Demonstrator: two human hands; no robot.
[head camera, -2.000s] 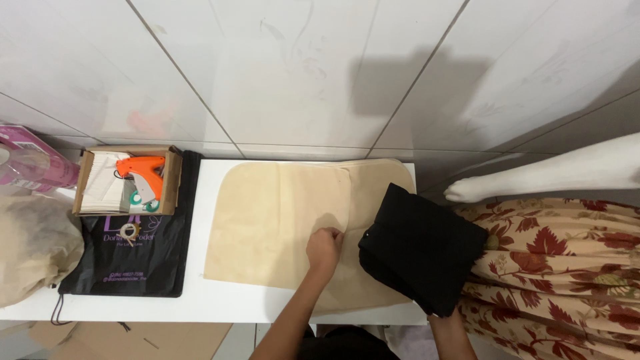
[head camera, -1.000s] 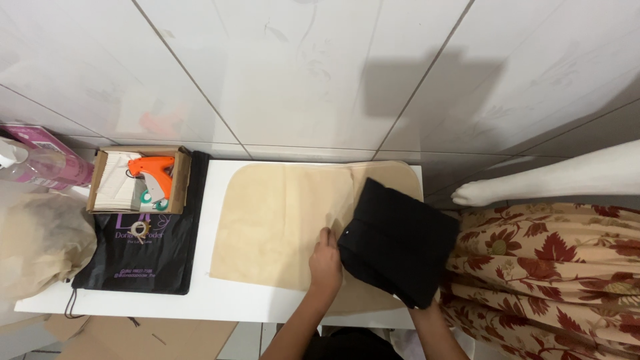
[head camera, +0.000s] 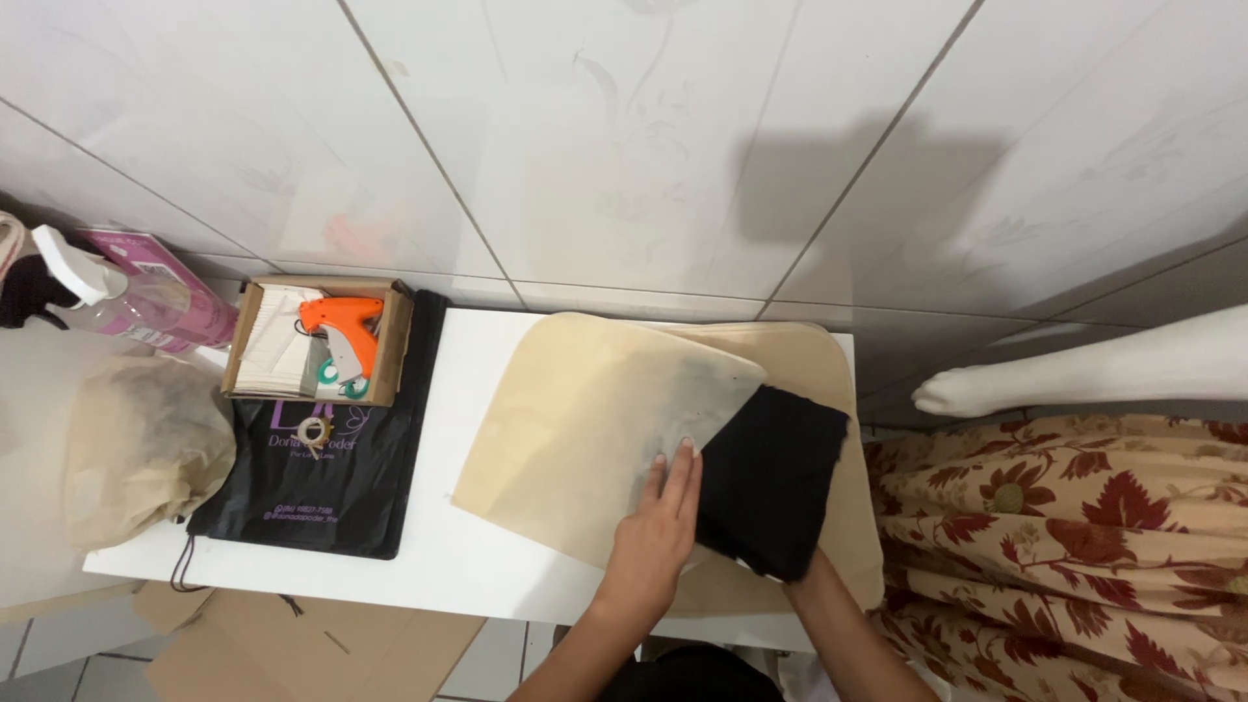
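A folded black cloth lies partly inside a beige translucent fabric bag, its left part showing dimly through the material. My left hand rests on the bag beside the cloth's visible edge, fingers extended and slightly apart. The cloth's near right corner hides most of my right hand, whose wrist shows below it; the fingers seem to be under the cloth. Another beige bag lies flat beneath, on the white table.
At left are a cardboard box with an orange tagging gun, a tape roll on a black printed bag, a spray bottle and a filled beige bag. Floral fabric and a white mannequin hand are at right.
The black cloth, earlier over the beige bags, is now partly inside the upper one. That bag has been turned at an angle over the lower one, and my left hand now lies on it.
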